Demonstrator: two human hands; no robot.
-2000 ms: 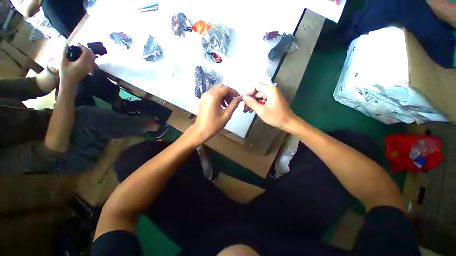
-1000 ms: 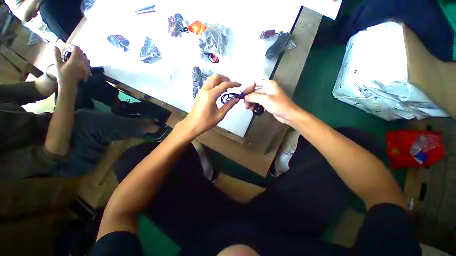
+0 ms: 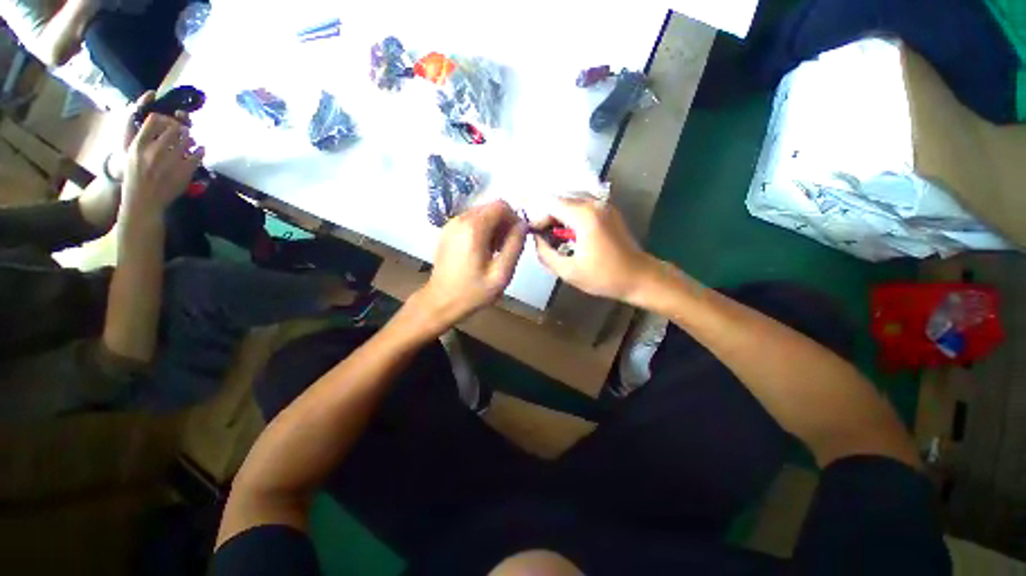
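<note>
My left hand and my right hand are close together over the near corner of the white table. A small red-and-black part shows between the fingers of my right hand. My left thumb and index finger pinch at a small dark piece between the two hands; most of it is hidden by the fingers. A bagged dark cable set lies on the table just beyond my left hand.
More bagged sets lie farther on the table, one with an orange-red part. Another bag lies near the right edge. A person's hands hold a black item at left. A white-wrapped carton and red bag are at right.
The dark cord loops seen between my hands a second ago are now mostly hidden, and the red part shows again in my right fingers. The other person's hands show a black item raised.
</note>
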